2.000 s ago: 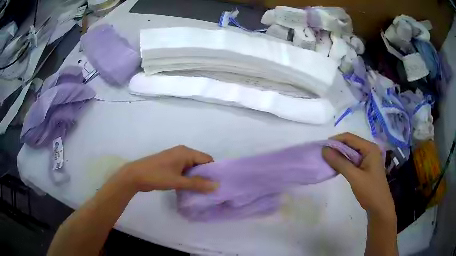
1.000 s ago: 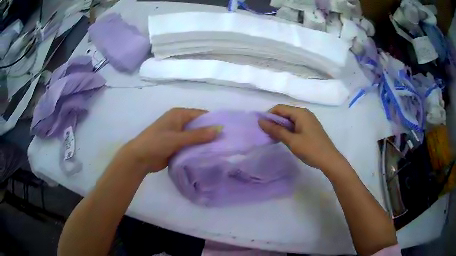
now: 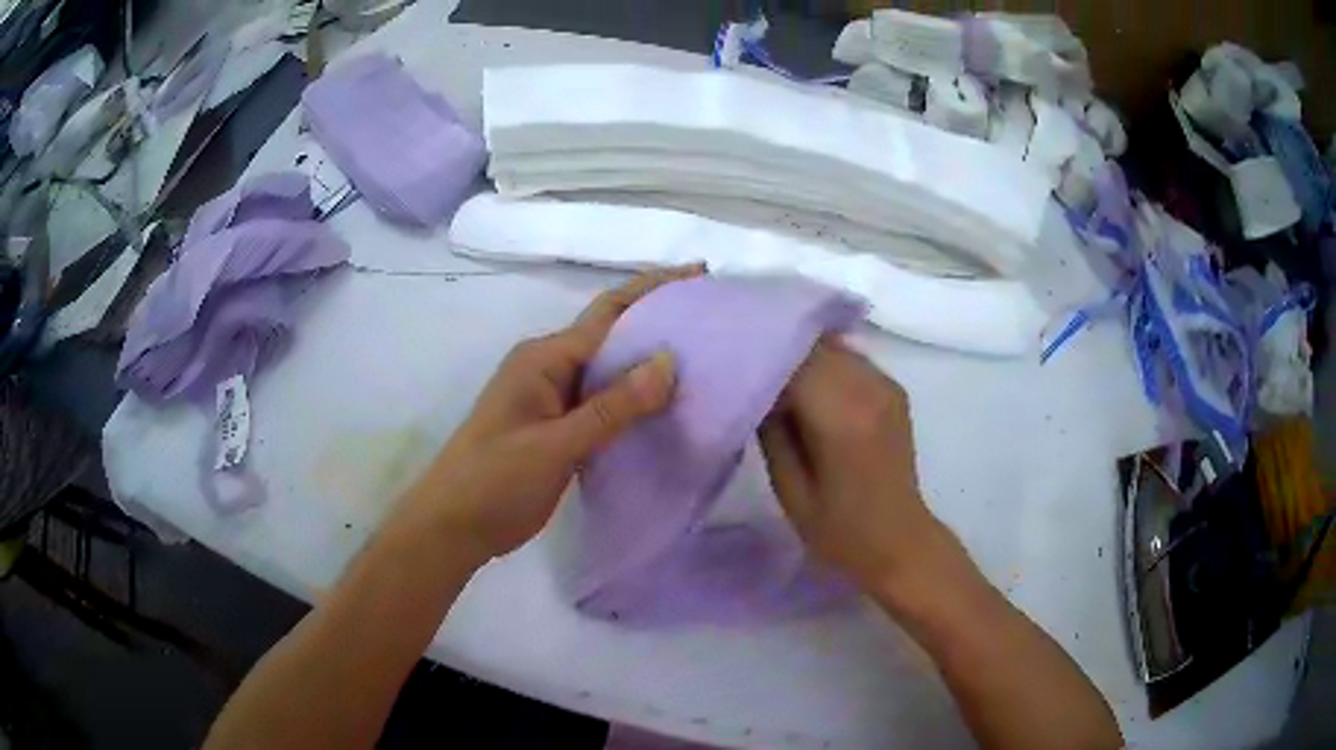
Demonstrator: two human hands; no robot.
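Note:
The lilac strip bundle [image 3: 678, 396] is bent between my hands above the front middle of the white table, its lower part lying on the cloth. My left hand [image 3: 550, 418] grips its left side, thumb on top. My right hand [image 3: 843, 440] is at its right side, under the folded-over end; its fingertips are partly hidden behind the cloth, and whether they pinch it cannot be seen. The thick white strip stack [image 3: 762, 139] lies behind, with the smaller white strip pile [image 3: 938, 311] in front of it.
A folded lilac bundle [image 3: 393, 142] and a loose lilac bundle [image 3: 220, 301] with a white ticket [image 3: 232, 422] lie left. Blue-and-white ties [image 3: 1194, 330] tangle at right, near a dark iron [image 3: 1194, 564]. Rolled white pieces [image 3: 960, 81] lie at the back right.
The lilac bundle was stretched between my hands, then drawn together, and now stands bent upward. My right hand has moved left and beneath its end. The view has shifted slightly.

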